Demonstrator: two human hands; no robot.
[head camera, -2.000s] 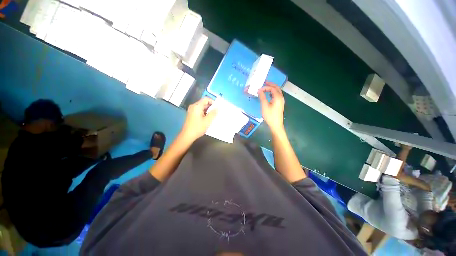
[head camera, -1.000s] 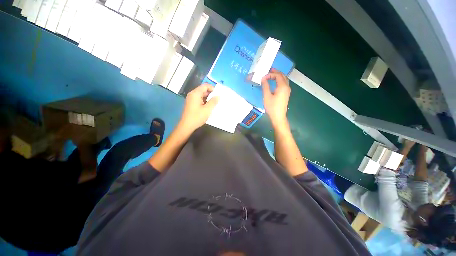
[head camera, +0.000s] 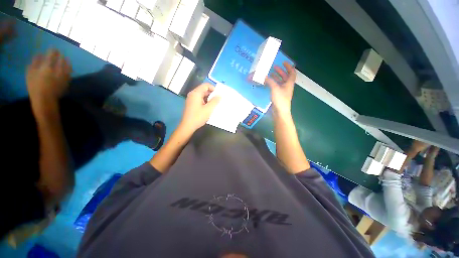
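A small white carton lies on the blue platform of the digital scale. My right hand is beside the carton's near right side with its fingers spread, holding nothing that I can see. My left hand pinches the left edge of a white label sheet, which covers the scale's near left edge. A small display shows at the scale's near edge, right of the sheet.
Dense rows of white boxes stand left of the scale. A loose white box and a small group of white boxes lie on the green surface to the right. One person is at the left, another at the lower right.
My right hand has come off the carton and its fingers have spread. The person at the left has risen or leaned closer, an arm now raised. The loose box at the right has shifted slightly left.
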